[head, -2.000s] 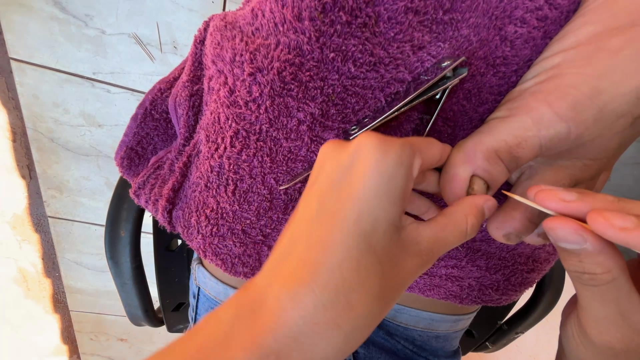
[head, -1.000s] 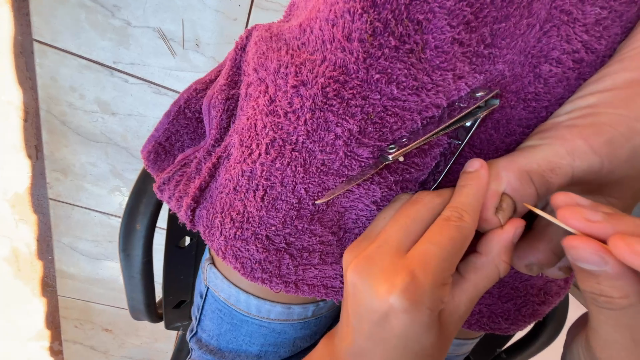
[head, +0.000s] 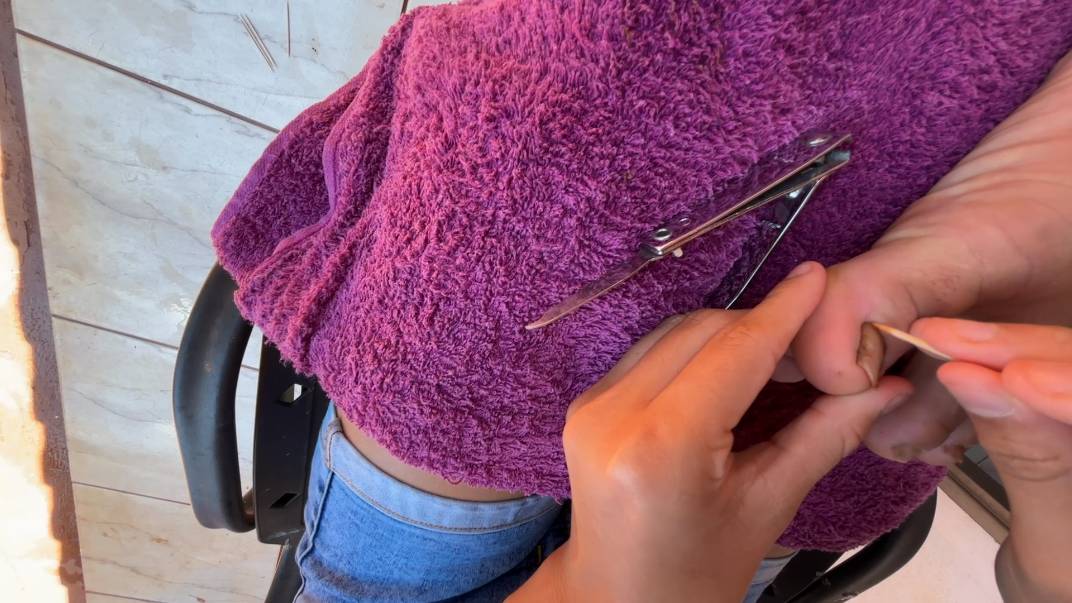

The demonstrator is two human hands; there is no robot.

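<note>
A person's bare foot rests on a purple terry towel spread over a lap. My left hand grips its big toe between thumb and fingers. My right hand, at the right edge, pinches a thin pointed wooden stick; the tip is at the edge of the big toenail. A metal nail clipper lies on the towel just beyond my left hand, its file blade swung out to the left and its lever raised. The other toes are partly hidden below the big toe.
The black armrest of a chair curves at the left, and another shows at the lower right. Blue denim is below the towel. Several thin sticks lie on the marble-look tile floor at the upper left.
My left hand's fingers have shifted on the big toe; the index finger now lies along its upper side. The stick has stayed in my right hand by the toenail. The view has shifted somewhat.
</note>
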